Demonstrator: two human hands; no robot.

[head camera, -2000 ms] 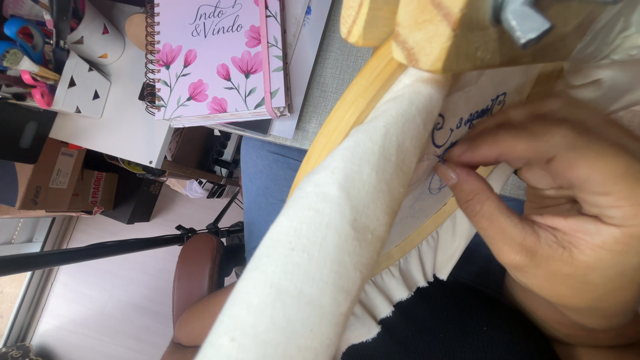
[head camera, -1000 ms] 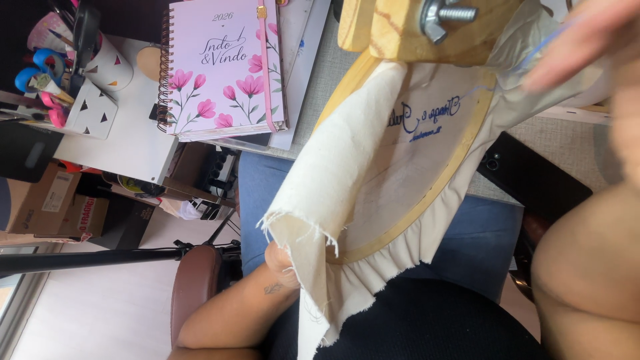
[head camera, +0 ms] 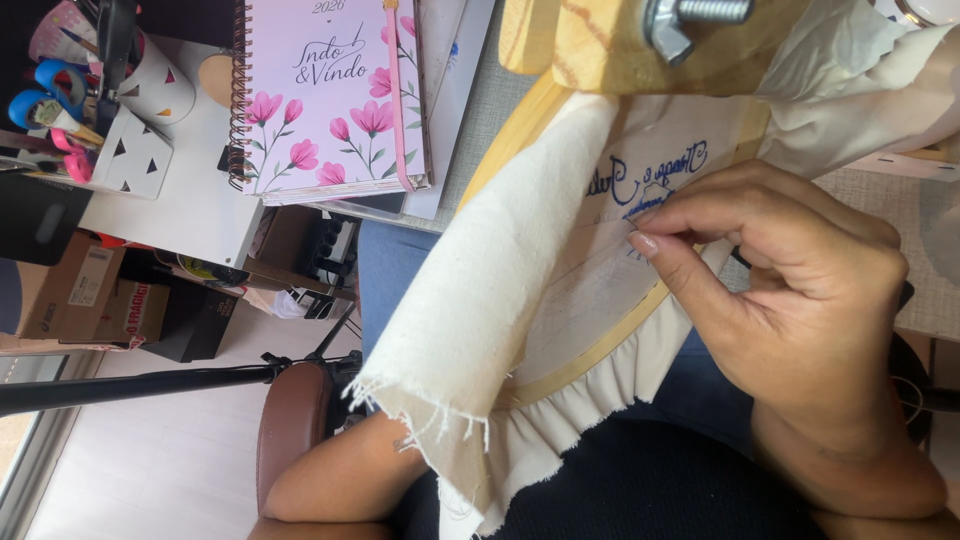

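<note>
A wooden embroidery hoop (head camera: 609, 346) holds off-white cloth (head camera: 480, 255) whose frayed edge folds over the hoop's left part. Dark blue stitched lettering (head camera: 679, 161), seen mirrored, runs across the stretched cloth. A wooden clamp (head camera: 600, 45) with a metal wing nut (head camera: 667, 34) grips the hoop at the top. My right hand (head camera: 780, 262) pinches a thin needle at thumb and fingertip, close against the lettering. My left forearm (head camera: 345, 472) reaches up behind the cloth, which hides my left hand.
A floral spiral planner (head camera: 330, 97) lies on the desk at upper left, beside white pen holders (head camera: 135, 154) with scissors. Cardboard boxes (head camera: 75, 292) stand below. A black stand pole (head camera: 135, 386) crosses the left side near a brown chair armrest (head camera: 292, 427).
One second ago my right hand was a blur at the upper right, away from the lettering; now it is back at the cloth, fingers pinched. My left arm remains behind the cloth.
</note>
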